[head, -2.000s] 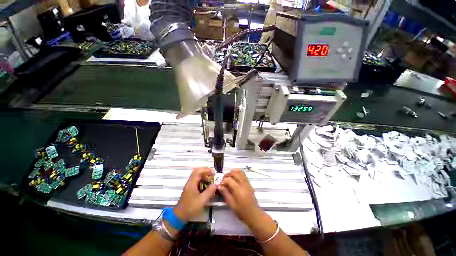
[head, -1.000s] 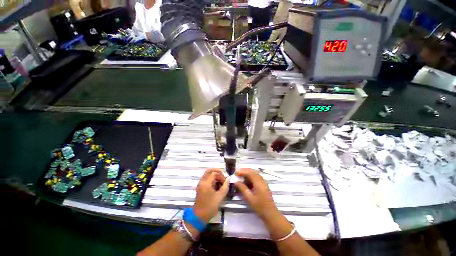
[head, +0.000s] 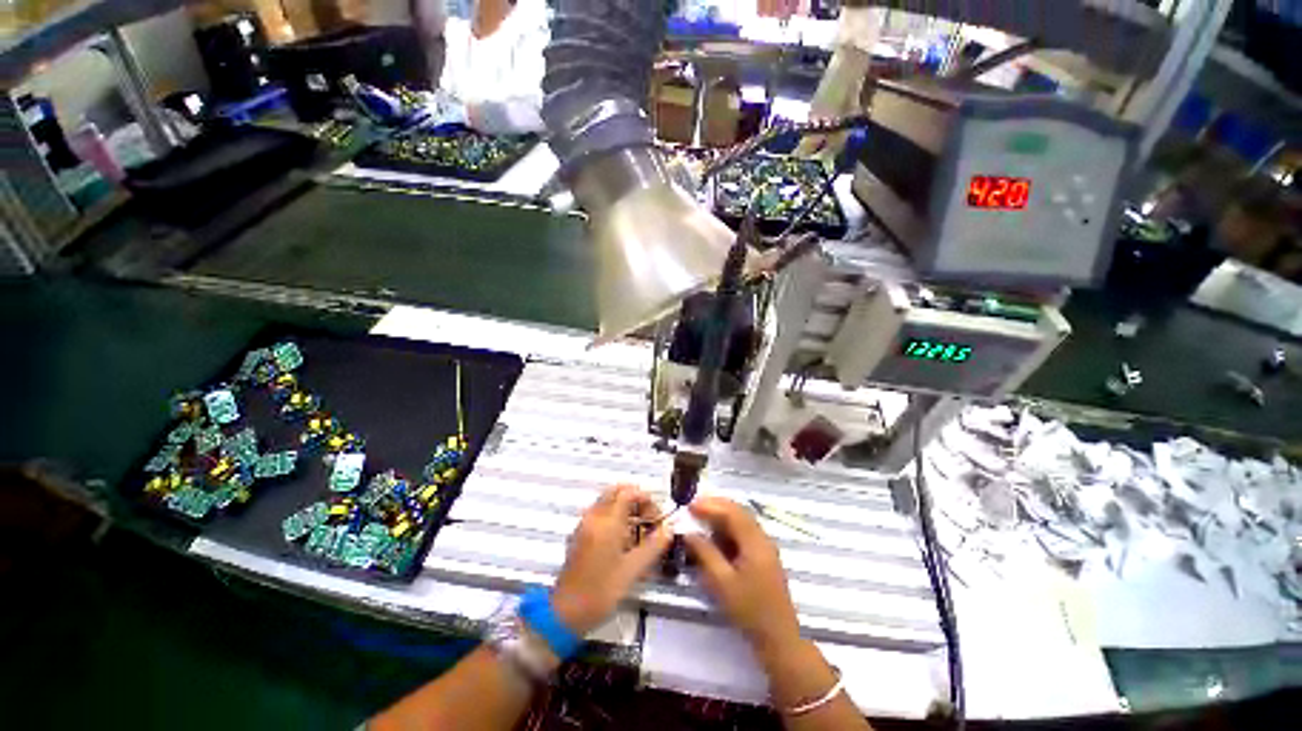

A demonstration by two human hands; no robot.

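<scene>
A small white part is held between the fingertips of both hands, right under the tip of the black soldering iron. My left hand grips it from the left. My right hand grips it from the right. The fingers hide most of the part, and I cannot tell whether a board is on it. A small dark fixture shows between the hands, on the ribbed aluminium base.
A black tray with green circuit boards lies left. White plastic parts are heaped right. A fume hood, a controller and a counter stand behind the iron. A thin tool lies right. A person's white sleeve shows behind the green belt.
The camera view has shifted, so the machine and tray sit further right and are slightly tilted. Both hands stay together under the iron, with small finger movements around the white part.
</scene>
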